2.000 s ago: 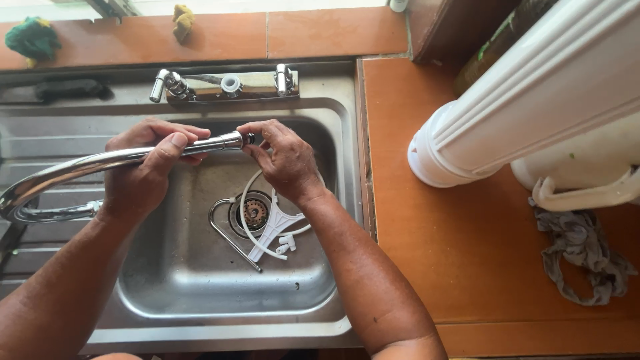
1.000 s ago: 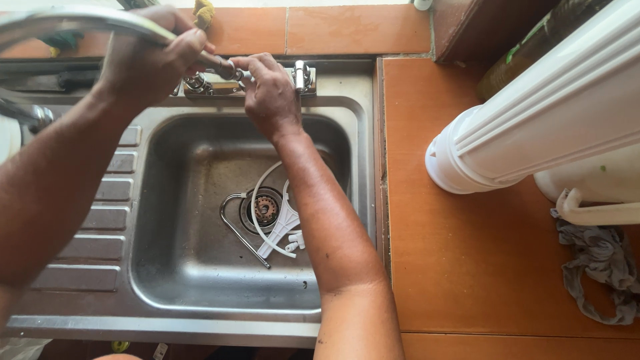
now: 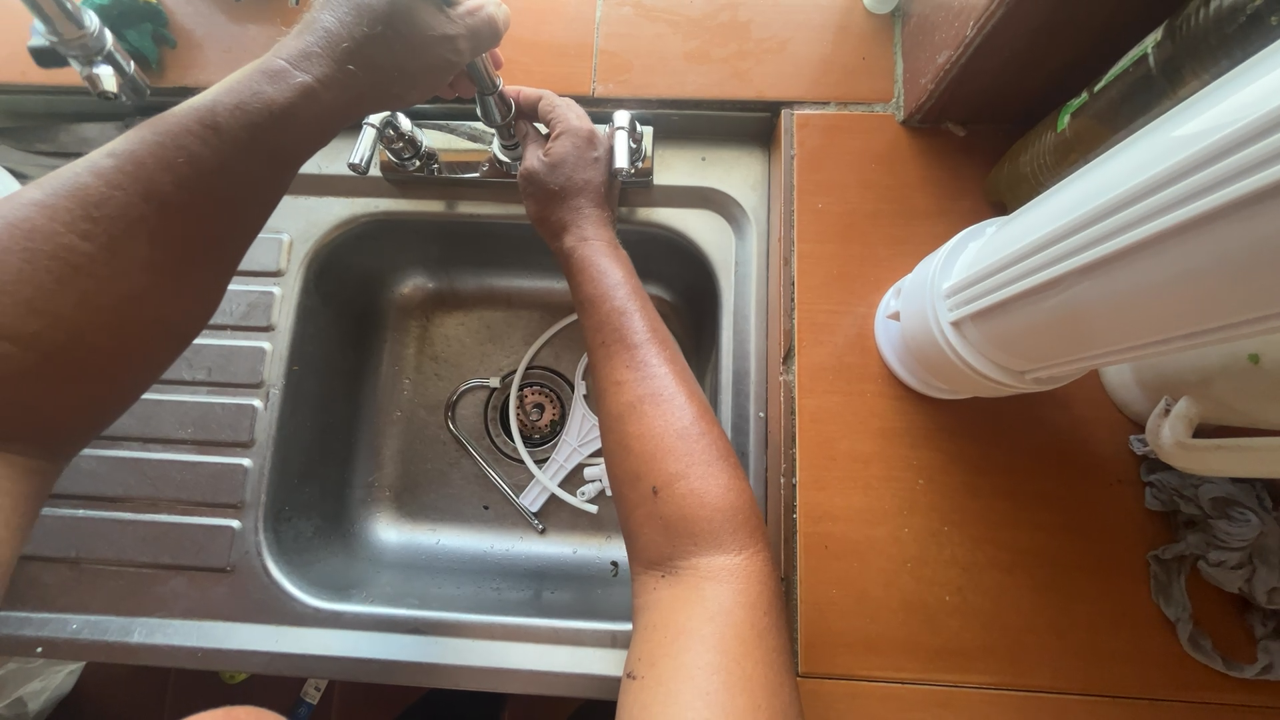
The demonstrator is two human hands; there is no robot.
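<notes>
My left hand (image 3: pixel 405 45) is closed around the chrome faucet spout (image 3: pixel 487 85) near the top edge of the view. The spout's lower end stands at the middle of the chrome faucet base (image 3: pixel 460 150), behind the sink bowl. The fingers of my right hand (image 3: pixel 565 160) grip the fitting at that lower end; the exact contact between fitting and base is partly hidden by them. The spout's outlet end (image 3: pixel 95 60) shows at the top left. A lever handle (image 3: pixel 385 142) lies left of my hands and another (image 3: pixel 627 145) right of them.
In the steel sink (image 3: pixel 400 560) lie a thin chrome tube (image 3: pixel 480 450), a white hose (image 3: pixel 517 400), a white plastic wrench (image 3: pixel 568 455) and small white fittings (image 3: pixel 592 482) around the strainer (image 3: pixel 537 412). A white filter housing (image 3: pixel 1080 260) and a grey cloth (image 3: pixel 1220 530) are on the right counter.
Both hands and the spout have moved from over the sink bowl to the faucet base. The spout was held roughly level; its gripped end now points down at the base's middle.
</notes>
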